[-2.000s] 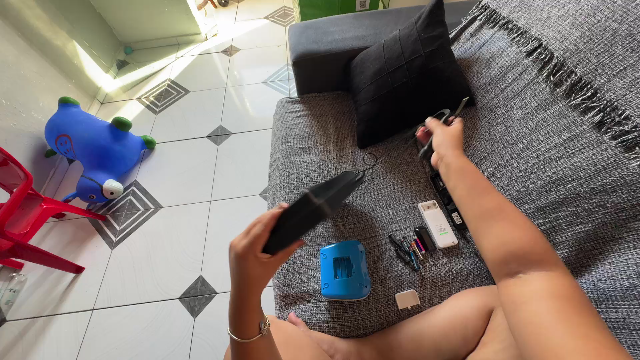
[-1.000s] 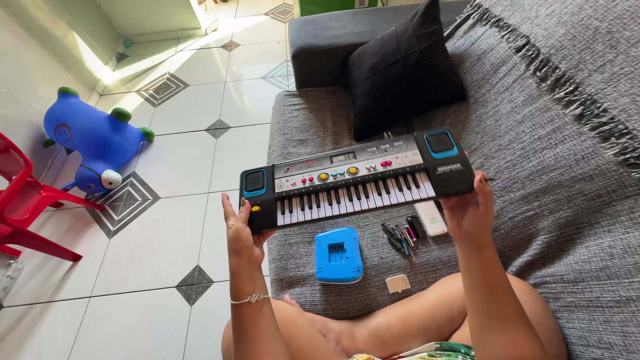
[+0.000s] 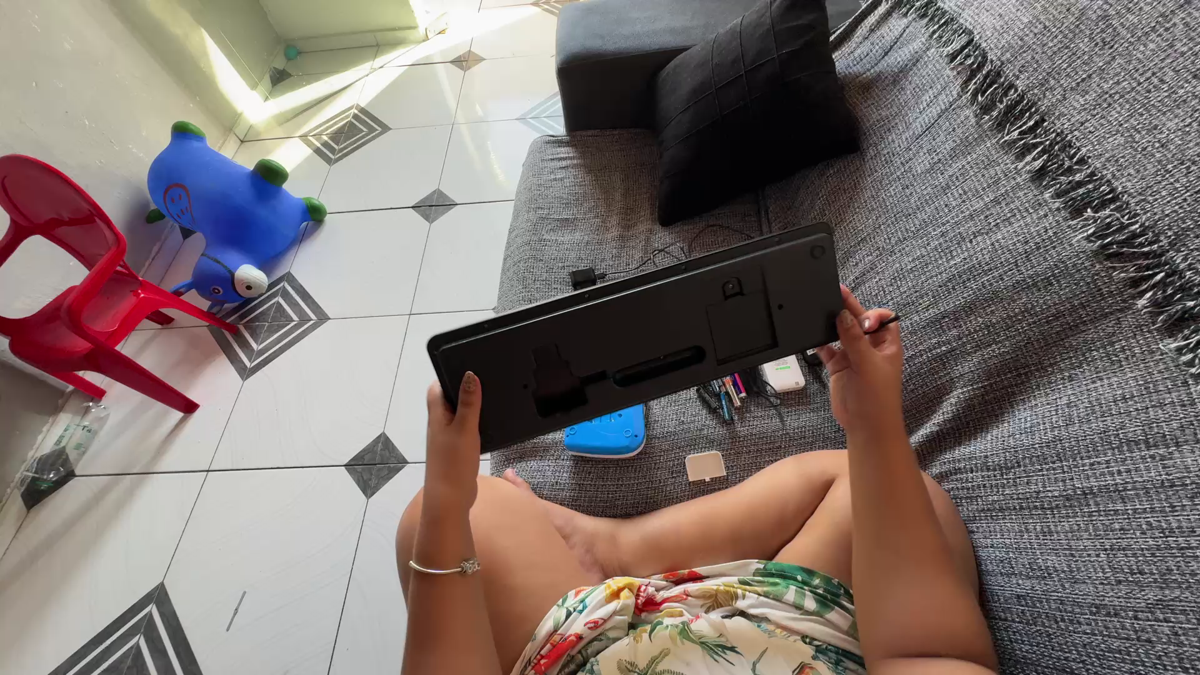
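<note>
Between my hands a black electronic keyboard (image 3: pixel 647 337) is held up, its underside facing me and its keys hidden. My left hand (image 3: pixel 457 436) grips its left end, thumb on the underside. At the other end, my right hand (image 3: pixel 864 356) holds the edge, with a thin dark object (image 3: pixel 884 323) sticking out from its fingers. Partly behind the keyboard, a blue plastic device (image 3: pixel 607 433) lies on the sofa. Several pens or small tools (image 3: pixel 727 396) and a white device (image 3: pixel 784 374) lie to its right. A small white plastic cover (image 3: pixel 705 466) lies nearer my legs.
A black cushion (image 3: pixel 755 103) rests against the dark sofa armrest (image 3: pixel 605 70). A black adapter (image 3: pixel 583 277) with a cable lies beyond the keyboard. On the tiled floor at left are a blue inflatable toy (image 3: pixel 230 202) and a red plastic chair (image 3: pixel 89 300). A fringed grey throw (image 3: pixel 1078 375) covers the sofa.
The keyboard has been turned over: one second ago its keys faced me, now its underside does. Two seconds ago my right hand was away from it, near the cushion; now both hands hold it.
</note>
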